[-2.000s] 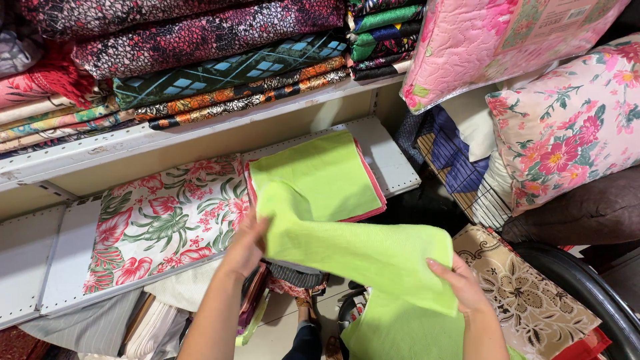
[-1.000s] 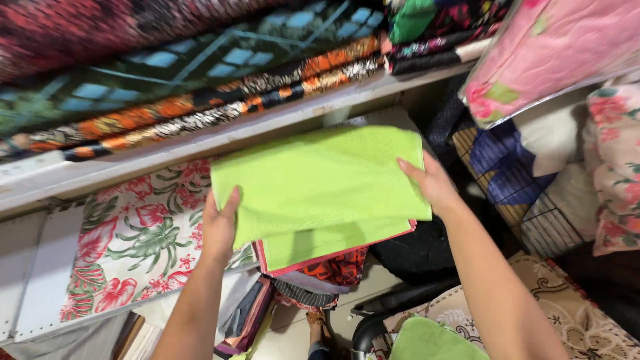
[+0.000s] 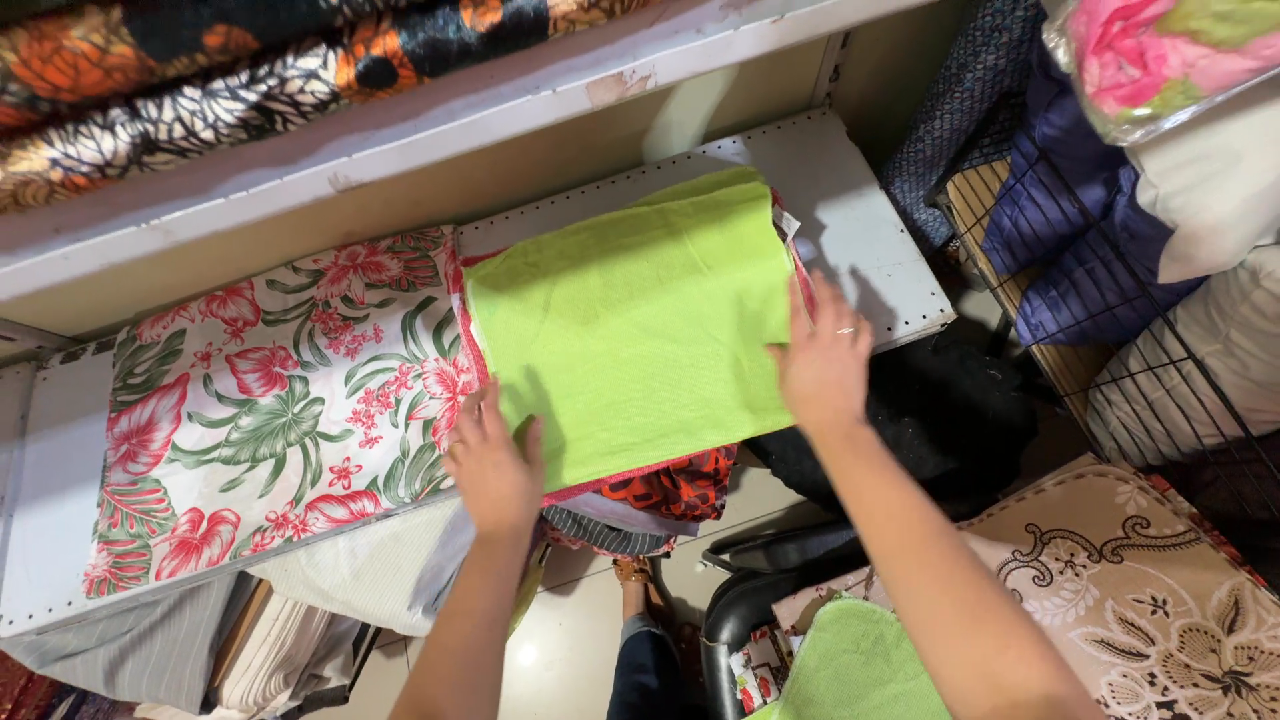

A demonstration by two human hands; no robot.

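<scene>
A folded lime-green cloth [image 3: 640, 310] lies flat over folded pink-red cloth [image 3: 625, 472] on the white metal shelf [image 3: 850, 190]. My left hand [image 3: 495, 455] touches its lower left edge, fingers apart, partly over the neighbouring floral fabric [image 3: 290, 400]. At the right edge rests my right hand [image 3: 825, 360], fingers spread, near a small white tag [image 3: 786, 223]. Neither hand appears to grip the cloth. Another lime-green cloth [image 3: 865, 665] lies at the bottom, below my right forearm.
Rolled or folded patterned fabrics [image 3: 250, 110] fill the shelf above. A black wire rack [image 3: 1150, 290] with pillows stands at right. Beige floral fabric [image 3: 1130, 590] lies beside a black chair [image 3: 735, 610]. Striped cloths [image 3: 150, 630] hang or lie below the shelf.
The lime-green cloth, held up between both hands a second ago, now lies on the stack. My hands have let go of its edges. The view is nearer the shelf.
</scene>
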